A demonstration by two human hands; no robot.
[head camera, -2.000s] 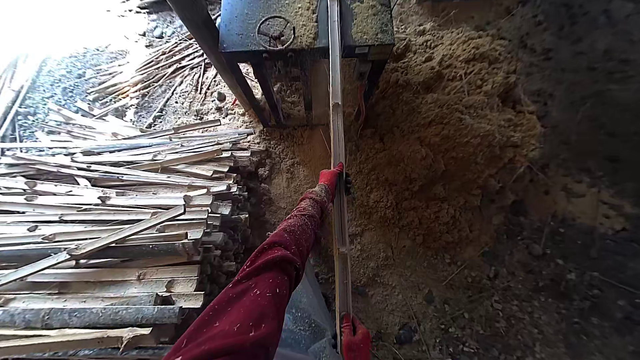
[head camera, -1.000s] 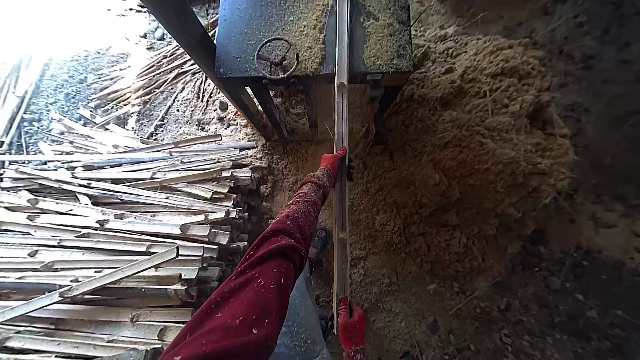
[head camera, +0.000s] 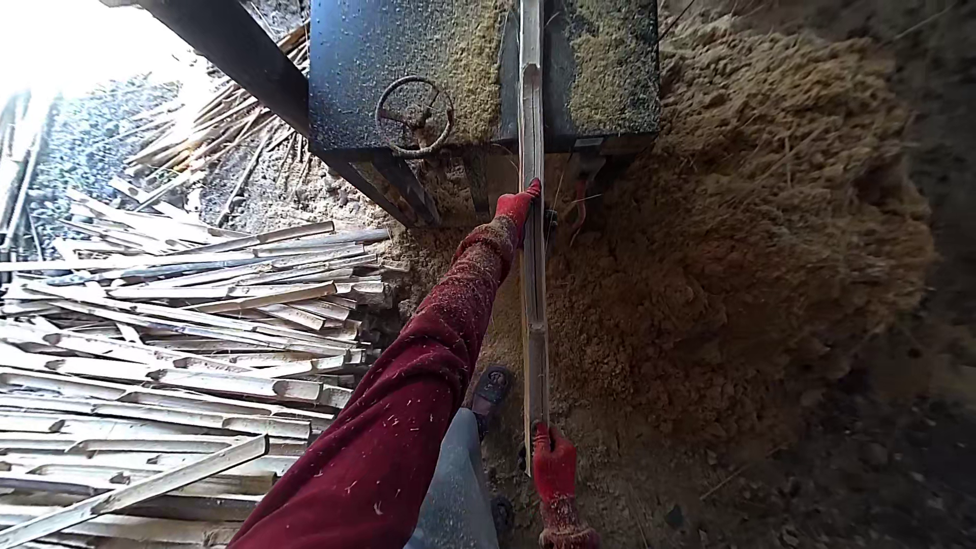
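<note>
A long split bamboo strip (head camera: pixel 536 290) runs up the middle of the view, its hollow side with node ridges facing up. Its far part lies over the sawdust-strewn metal table of a machine (head camera: pixel 351 61). My left hand (head camera: pixel 520 204), in a red glove, grips the strip just short of the table's near edge. Near the strip's close end, my right hand (head camera: pixel 553 457), gloved in red too, is closed on it with the thumb on top. The fingers under the strip are mostly hidden.
A handwheel (head camera: pixel 415 117) sits at the machine's near left, beside a dark slanting beam (head camera: pixel 229 61). Split bamboo pieces (head camera: pixel 175 374) are piled at left, with thin strips (head camera: pixel 221 126) behind. A large sawdust heap (head camera: pixel 747 229) spreads at right. My sandaled foot (head camera: pixel 492 389) is below the strip's left side.
Both hands keep hold of the bamboo strip. The machine's table fills more of the view than two seconds ago, as the view has moved closer to it.
</note>
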